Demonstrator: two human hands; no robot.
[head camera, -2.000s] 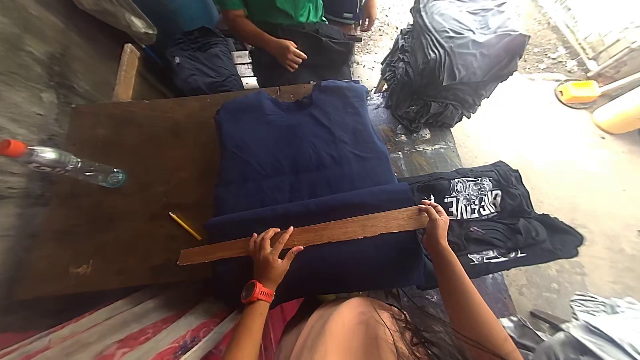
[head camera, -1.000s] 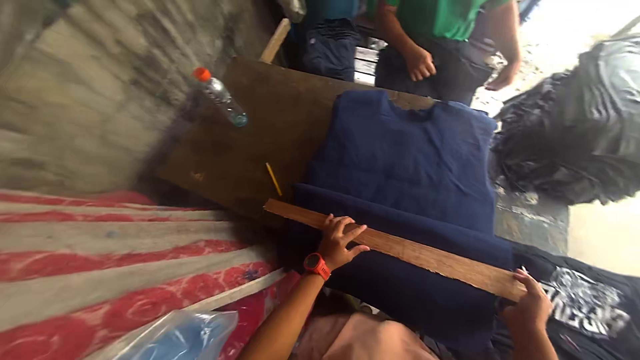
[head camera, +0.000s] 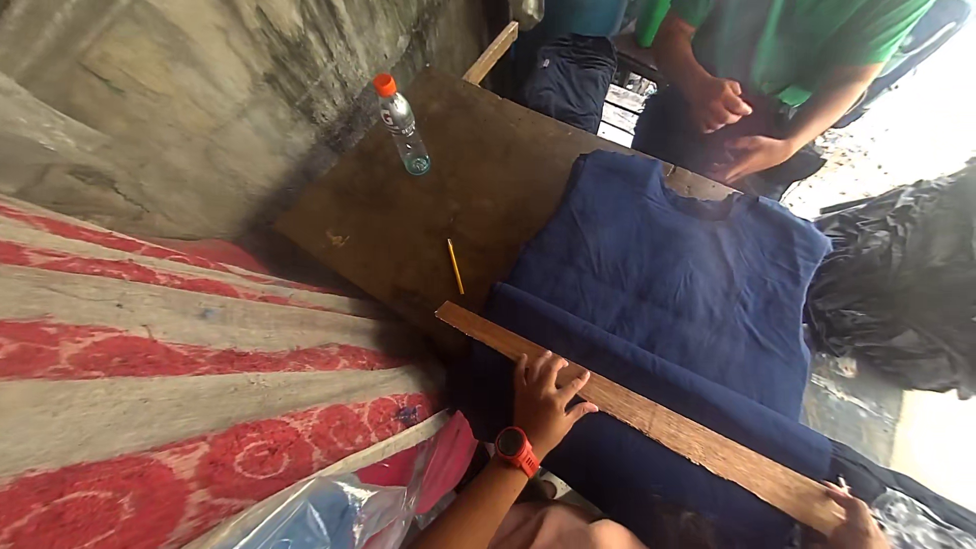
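Observation:
A long flat wooden strip (head camera: 656, 419) lies slantwise across a navy blue garment body (head camera: 671, 267) spread on a dark wooden table (head camera: 404, 236). The garment has a cut neckline, and its lower part is folded over below the chest. My left hand (head camera: 549, 400), with a red watch on the wrist, presses on the strip left of its middle, fingers spread over it. My right hand (head camera: 850, 518) grips the strip's right end at the lower right, partly cut off by the frame; a small pale thing sticks up between its fingers. A yellow pencil (head camera: 455, 267) lies beyond the strip's left end.
A clear bottle with an orange cap (head camera: 404, 130) is on the table's far left. A person in a green shirt (head camera: 801, 46) is at the far edge, hands close together. Dark cloth is heaped (head camera: 900, 282) at right. A red-and-beige patterned cloth (head camera: 229, 366) and plastic bag (head camera: 320, 511) are at left.
The view has swung strongly to the left. Both my hands stay on the wooden strip, which still crosses the garment. The other person's hands have come close together.

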